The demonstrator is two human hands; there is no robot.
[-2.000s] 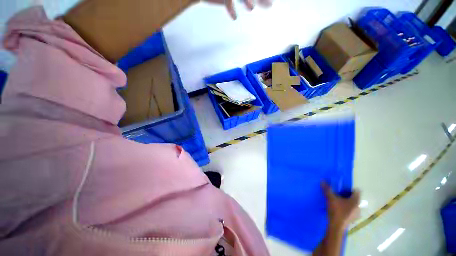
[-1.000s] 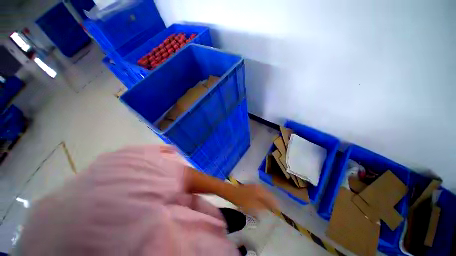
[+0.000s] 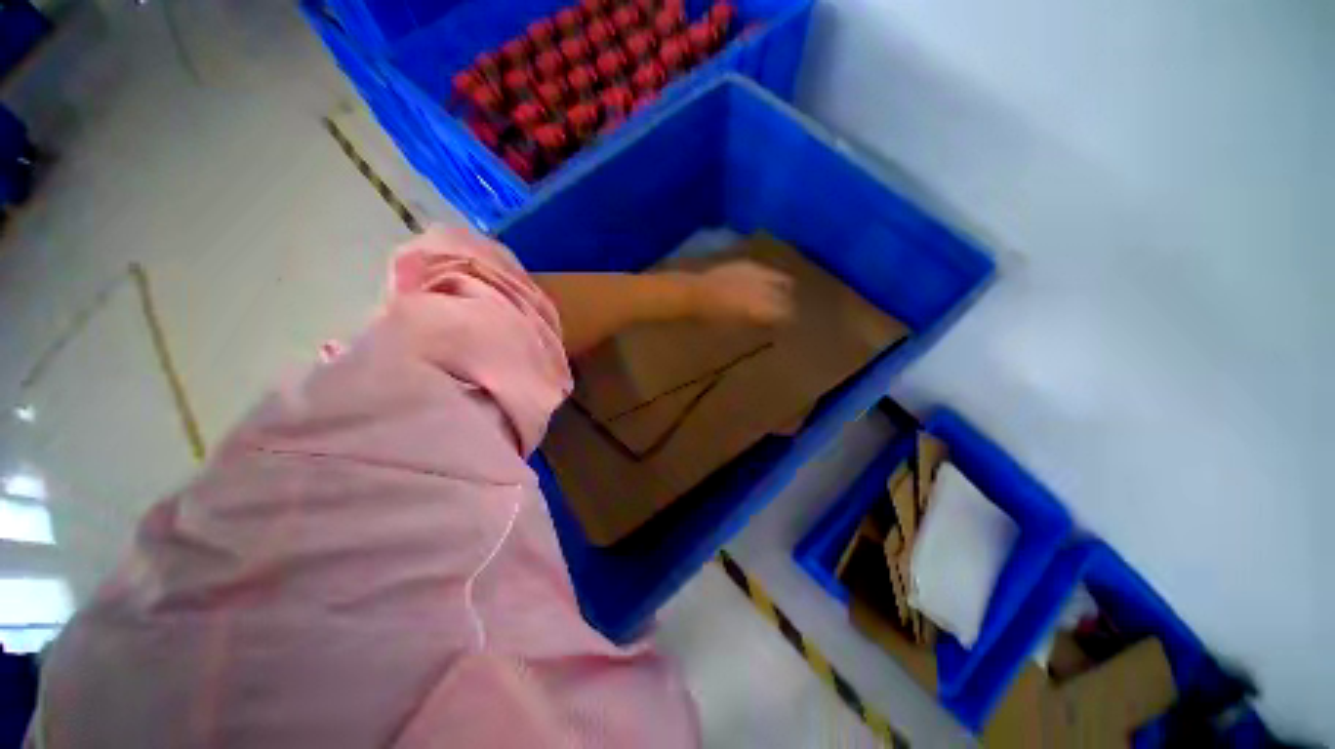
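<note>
My left hand (image 3: 744, 293) is blurred and reaches into a deep blue crate (image 3: 879, 198), over flat brown cardboard sheets (image 3: 703, 424) lying at angles inside it. The hand is at or just above the sheets. Its fingers are too blurred to tell whether they grip one. My forearm comes out of a rolled pink sleeve at the crate's near side. My right hand is not in view.
A blue crate with rows of red-topped figures (image 3: 586, 73) stands beyond the cardboard crate. At lower right, blue bins (image 3: 959, 702) hold cardboard scraps and a white sheet (image 3: 959, 556). A white wall is on the right; yellow-black floor tape (image 3: 791, 629) runs below.
The view has turned and moved closer to the cardboard crate. My left hand has come over the sheets. The right hand and blue panel seen two seconds ago are out of view.
</note>
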